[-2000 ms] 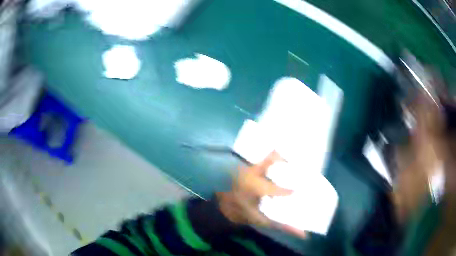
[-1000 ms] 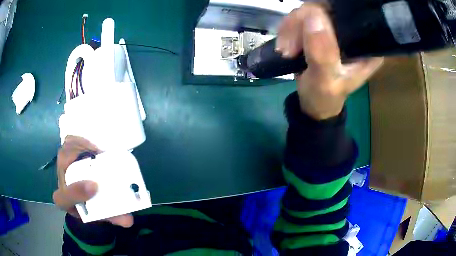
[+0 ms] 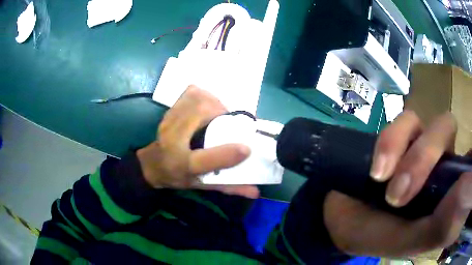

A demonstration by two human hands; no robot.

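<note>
My left hand [image 3: 189,147] grips the white wall-mount bracket [image 3: 266,163] at the lower middle, thumb across its face. The white camera body [image 3: 217,72] lies on the green mat above it, joined to the bracket. Dark, red and yellow internal wires [image 3: 220,32] show in its opening. A black tail cable [image 3: 121,97] sticks out to the left. My right hand [image 3: 409,171] holds the black electric screwdriver [image 3: 328,147], its thin bit pointing left at the bracket's upper edge. Whether a screw is on the tip cannot be told.
The black-and-silver screw feeder [image 3: 357,77] stands at the upper right, with a brown carton [image 3: 434,96] beside it. Two small white pieces [image 3: 107,11] lie at the upper left. A blue bin [image 3: 266,222] shows below the bench edge.
My right hand has brought the screwdriver from the feeder down to the bracket. The view has shifted, so camera body and left hand appear further right.
</note>
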